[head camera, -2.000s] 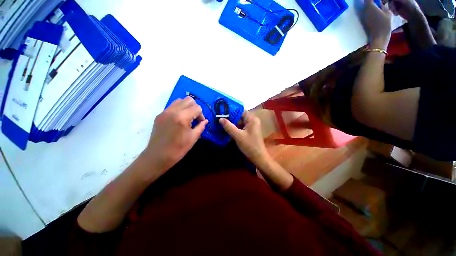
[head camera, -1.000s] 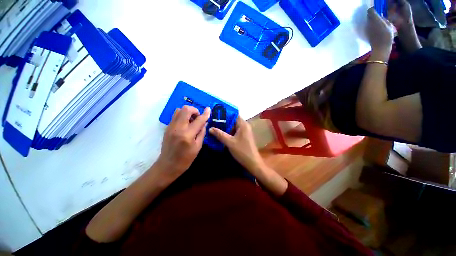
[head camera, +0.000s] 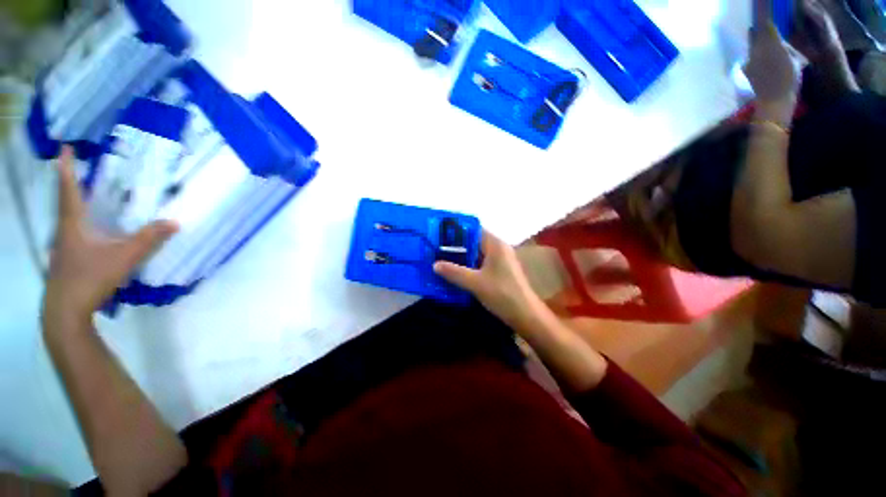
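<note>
A blue insert tray (head camera: 396, 278) lies at the table's front edge with a black USB cable (head camera: 453, 234) seated in it. The coil is at the right end and two silver-tipped plugs lie at the left. My right hand (head camera: 495, 281) holds the tray's right end, thumb on top near the coil, other fingers hidden. My left hand (head camera: 92, 257) is over the left side of the near stack of retail cartons (head camera: 219, 194), thumb and fingers spread wide. Blur hides whether it touches a carton.
A second carton stack (head camera: 102, 87) stands behind the near one. A filled blue tray (head camera: 505, 107) and an empty blue tray (head camera: 622, 49) lie at the far side, beside other trays. A person's arm (head camera: 777, 165) is at the right, with a red stool (head camera: 641, 281) below.
My left hand has left the tray and moved left to the carton stack, opening wide. The cable plugs are now uncovered. My right hand stays on the tray. The view has shifted slightly.
</note>
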